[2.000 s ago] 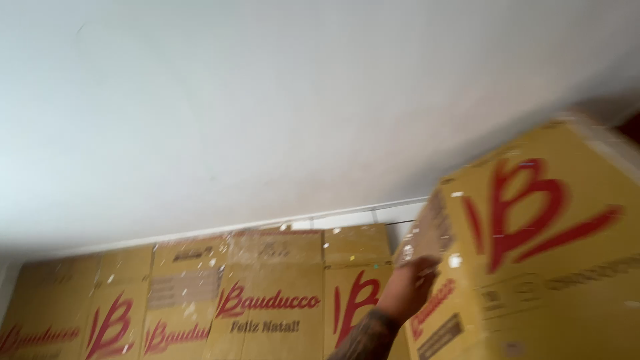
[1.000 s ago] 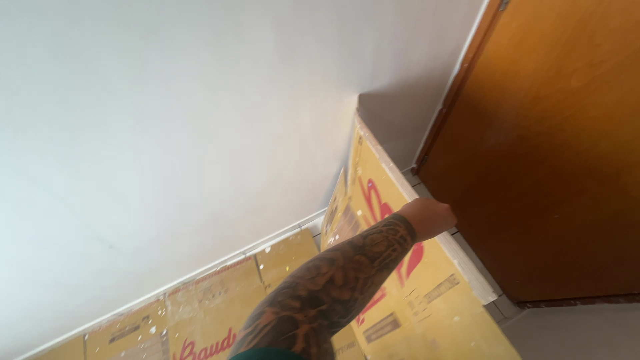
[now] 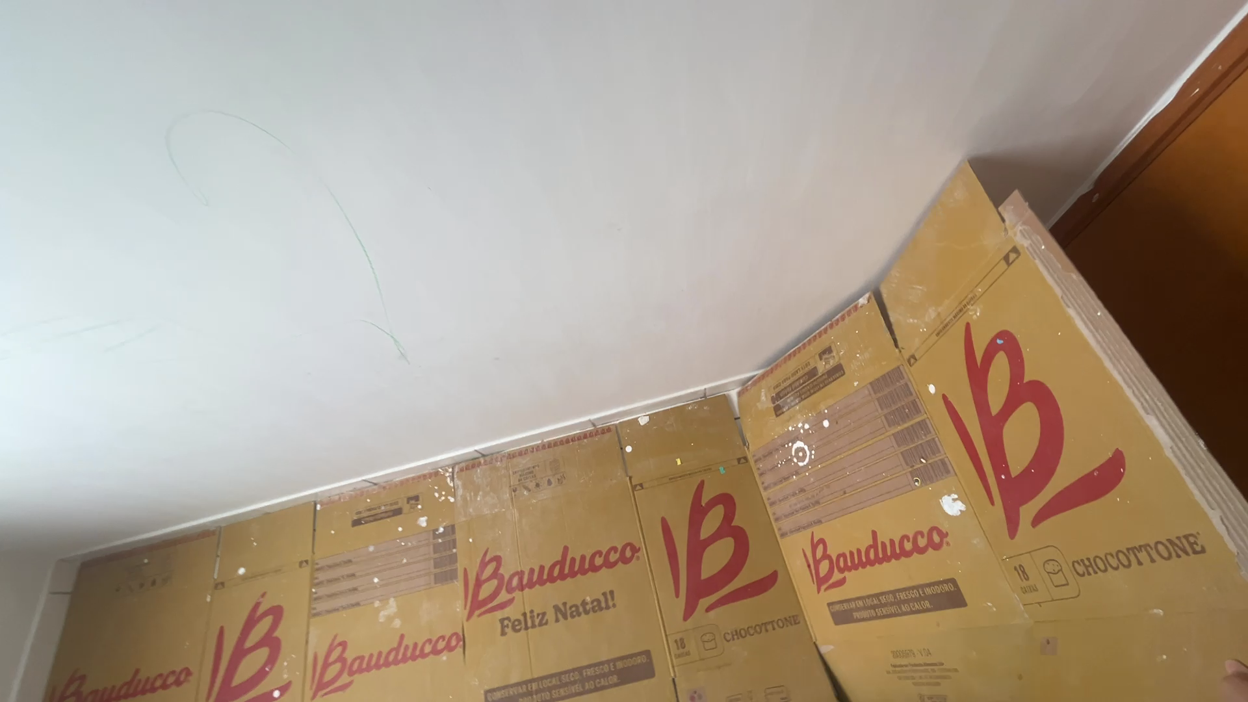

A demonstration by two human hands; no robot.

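Observation:
Only a few fingertips of what seems to be my right hand (image 3: 1236, 677) show at the lower right corner, at the edge of a flattened cardboard box (image 3: 1082, 595); whether they grip it is hidden. My left hand is out of view. This printed, paint-spotted sheet has creased panels and stands tilted at the right, its upper end near the white wall. Its long right edge shows a pale, worn strip (image 3: 1121, 341). Another opened-out cardboard box (image 3: 546, 517) with similar red print lies to the left, along the wall's base. The two sheets meet or nearly meet near the middle right.
A white wall (image 3: 585, 195) with thin green scribbles fills the upper view. Narrow bits of tile with dark joints show between the wall's foot and the cardboard. A brown wooden door (image 3: 1170, 234) and its frame stand at the right, beside the tilted sheet.
The tattooed arm, seen one second ago with its hand at the right sheet's edge, is no longer in view. That sheet now spreads wider. The view has swung back left.

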